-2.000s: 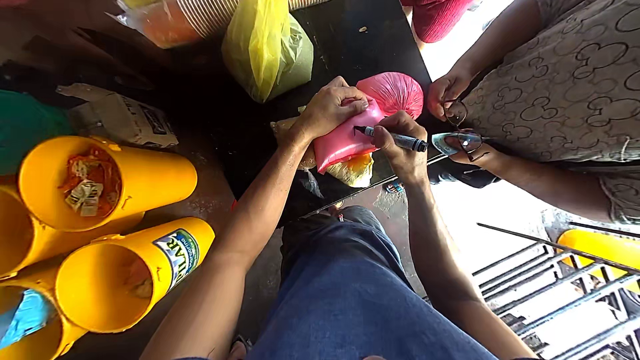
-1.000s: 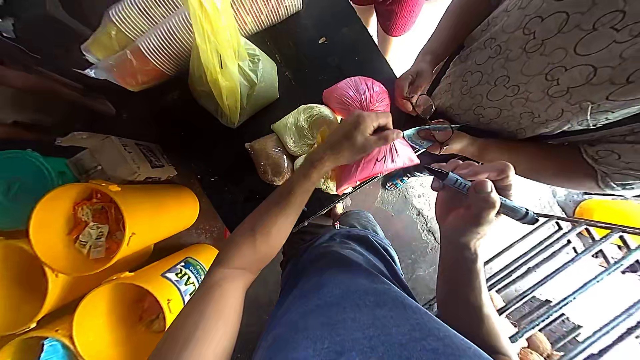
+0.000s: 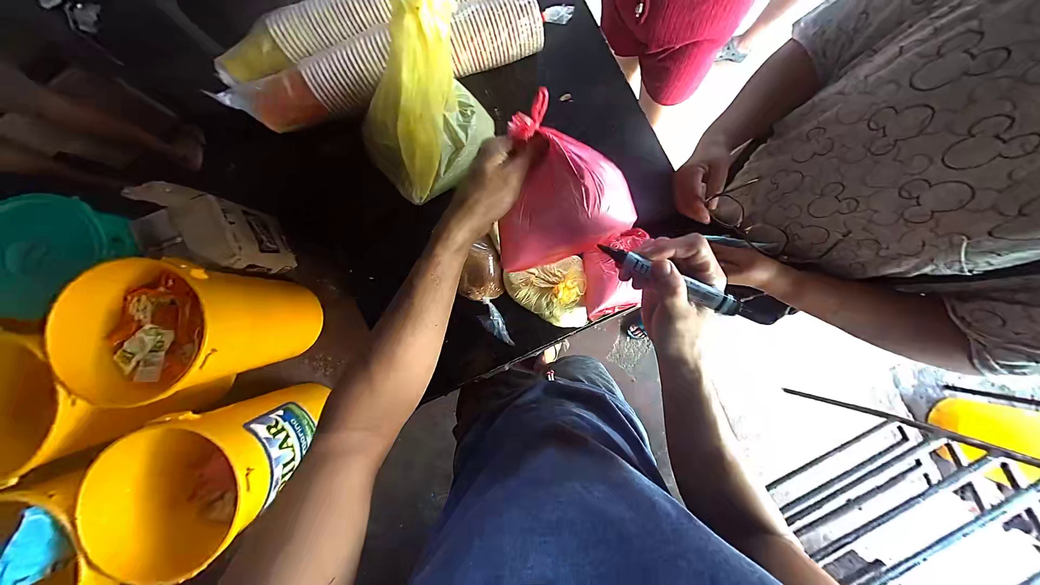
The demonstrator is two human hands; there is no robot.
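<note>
My left hand grips the upper left side of a knotted pink plastic bag, filled full, over the black table. In my right hand is an uncapped marker pen, its dark tip close to the bag's lower right side. Under and beside that bag lie a smaller pink bag, a clear bag of yellowish contents and a clear bag of brown contents. A yellow bag with greenish contents stands just left of my left hand.
Sleeves of stacked cups lie at the table's far side. Yellow buckets, a teal lid or tub and a cardboard box are at left. A person holding eyeglasses stands close at right; a metal grille is lower right.
A full, knotted pink bag is now in my left hand, above the other bags. My right hand has moved left with the marker, from beyond the table edge to beside this bag.
</note>
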